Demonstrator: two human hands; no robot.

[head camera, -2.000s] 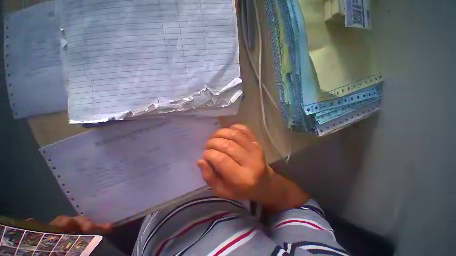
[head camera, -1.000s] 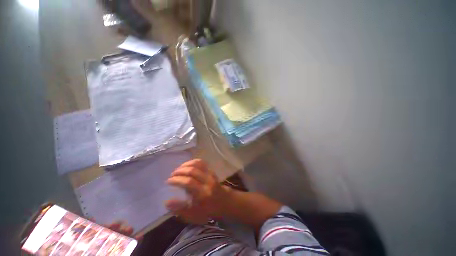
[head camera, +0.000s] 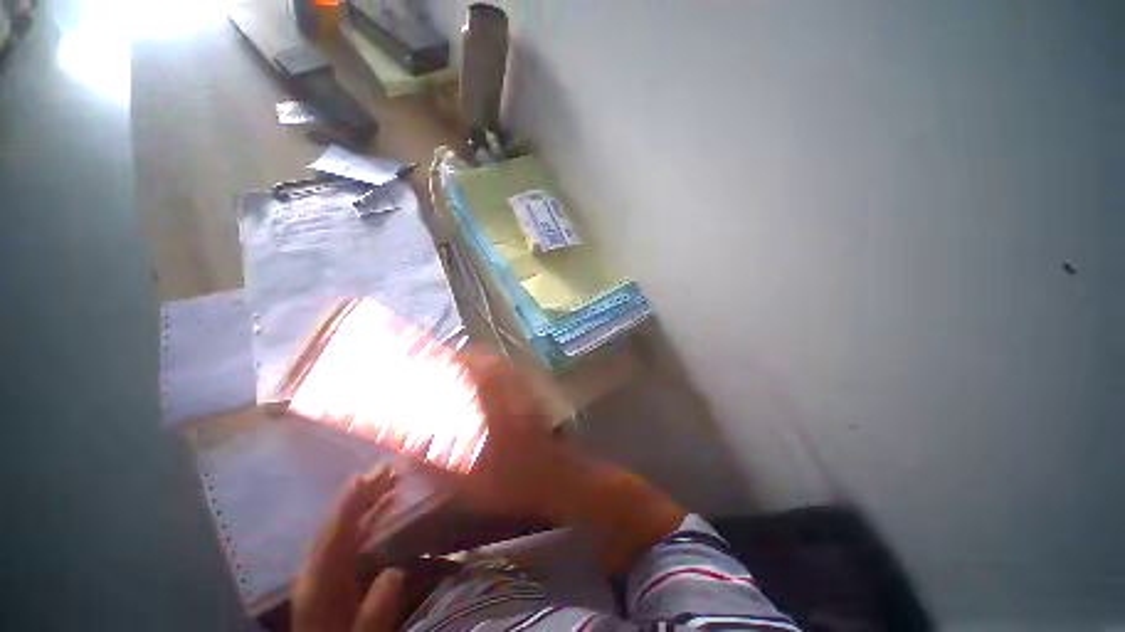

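Observation:
The smartphone (head camera: 392,389) is tilted over the desk, its screen glaring white with faint streaks. My right hand (head camera: 512,432), blurred, holds it at its right end. My left hand (head camera: 352,549) is below the phone near the desk's front edge, fingers apart, with nothing visible in it. A pale form (head camera: 253,506) with punched edge holes lies under and left of the phone, partly hidden. The clipboard with ruled sheets (head camera: 327,253) lies behind; the phone covers its lower part. Another punched form (head camera: 204,358) shows at its left.
A stack of yellow, blue and white forms (head camera: 555,278) lies at the wall side, with a printed packet (head camera: 543,220) on top. A white cable runs beside it. A brown cylinder (head camera: 484,68) stands farther back, near dark objects. A black chair (head camera: 814,562) is at the lower right.
The phone has moved from my left hand at the lower left to my right hand over the clipboard's lower part. The view has shifted, showing more of the desk's back.

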